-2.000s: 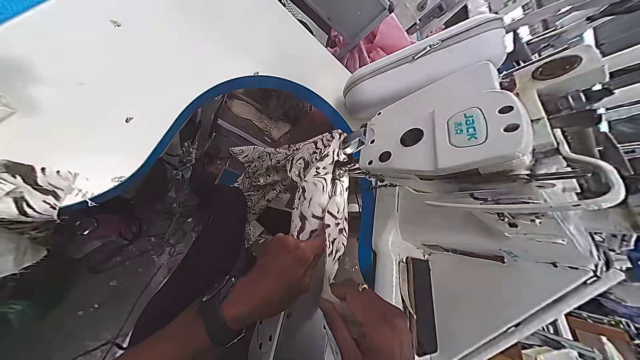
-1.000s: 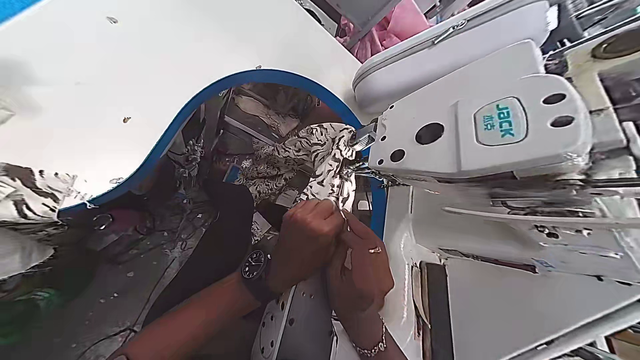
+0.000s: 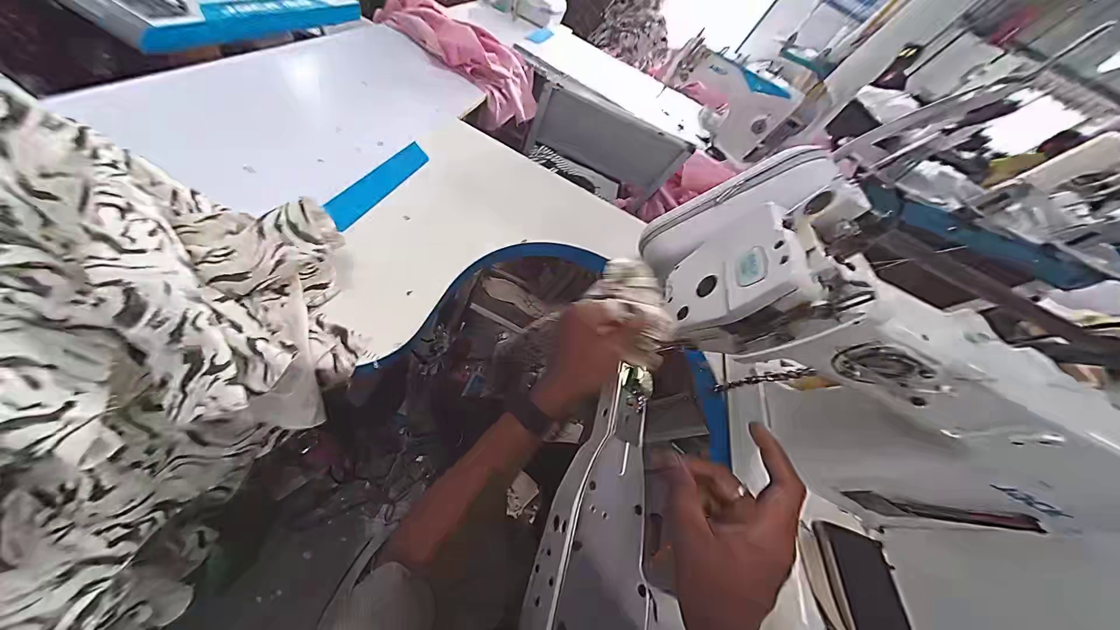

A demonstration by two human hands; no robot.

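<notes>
My left hand (image 3: 588,350), a dark band at its wrist, grips a bunched piece of black-and-white patterned fabric (image 3: 632,297). The fabric lies close to the needle area of a white Jack sewing machine (image 3: 744,271), above the tip of the machine's narrow metal arm (image 3: 595,516). Lower right of that arm is my right hand (image 3: 735,534), with a ring on one finger; it holds nothing, and its index finger and thumb are spread apart.
A large heap of the same patterned fabric (image 3: 131,350) covers the left side. The white table (image 3: 490,192) has a blue-edged curved cutout (image 3: 525,249). Pink fabric (image 3: 472,61) lies at the back, and other sewing machines (image 3: 752,105) stand behind on the right.
My hands were together on the fabric; now the right is apart from it, lower right. The left has moved up with the fabric toward the machine head. The view has swung to show more table.
</notes>
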